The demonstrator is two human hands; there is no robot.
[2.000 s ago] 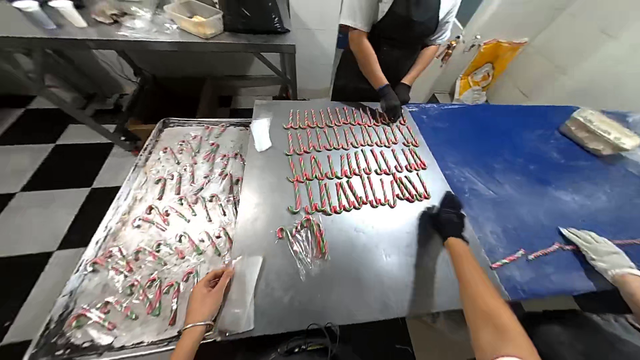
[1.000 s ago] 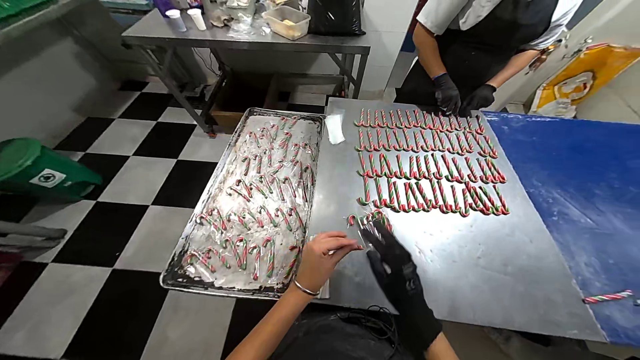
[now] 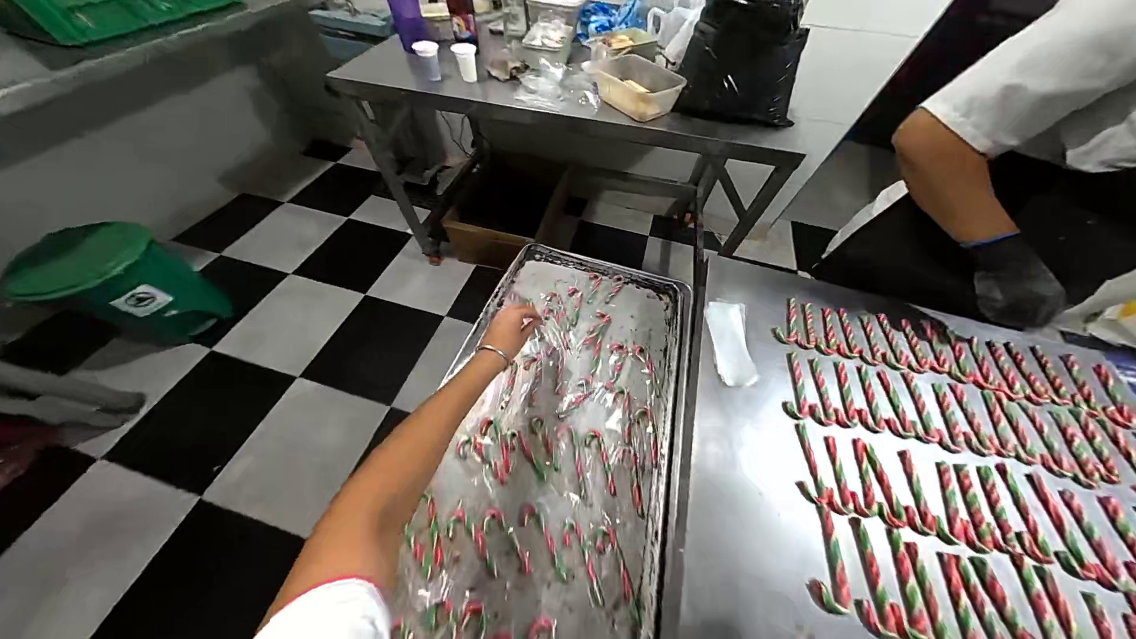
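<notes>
Over the far left part of a metal baking tray (image 3: 682,355) reaches my bare left hand (image 3: 511,327), with a thin bracelet at its wrist. Its fingers are bent close to wrapped candy canes; whether they grip one is unclear. Many red, green and white candy canes in clear wrap (image 3: 593,453) lie on the paper-lined tray. Unwrapped candy canes (image 3: 914,488) stand in rows on the steel table (image 3: 745,532) to the right. A stack of clear wrappers (image 3: 731,344) lies flat beside the tray. My right hand is out of view.
Across the steel table is a co-worker's black-gloved hand (image 3: 1016,280). Behind the tray stands a metal side table (image 3: 568,114) with cups, a plastic tub (image 3: 637,87) and a black bag (image 3: 745,62). A wooden box (image 3: 506,209) sits below it. A green bin (image 3: 115,280) stands on the checkered floor.
My left hand has moved from the near edge of the steel table to the far part of the tray. My black-gloved right hand has left the view, which has swung left.
</notes>
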